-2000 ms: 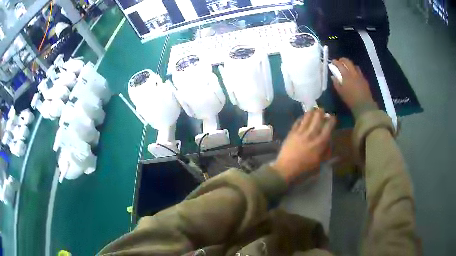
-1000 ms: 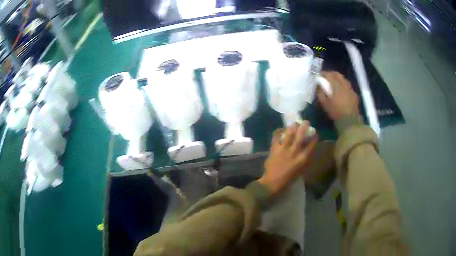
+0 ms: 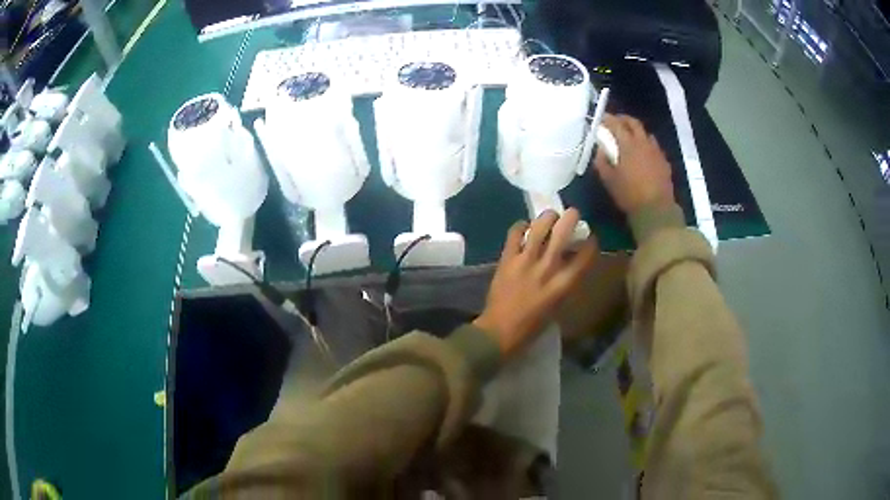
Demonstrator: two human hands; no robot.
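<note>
Several white security cameras stand in a row, dark round faces up; the rightmost camera has its antenna angled outward. My left hand lies over that camera's mounting foot, fingers curled on it and hiding most of it. My right hand is around a white computer mouse beside that camera; only the mouse's left part shows. Black pigtail cables leave the other feet and hang over the bench edge, joined to thin pale wires.
A white keyboard lies behind the cameras, below the monitor's lower edge. More white cameras stand at left. A white strap crosses the black mat at right. A dark panel is below the bench edge.
The head view has shifted, and most of the monitor has left the picture. My left hand stays at the rightmost camera's foot and my right hand stays on the mouse. The cameras keep their places.
</note>
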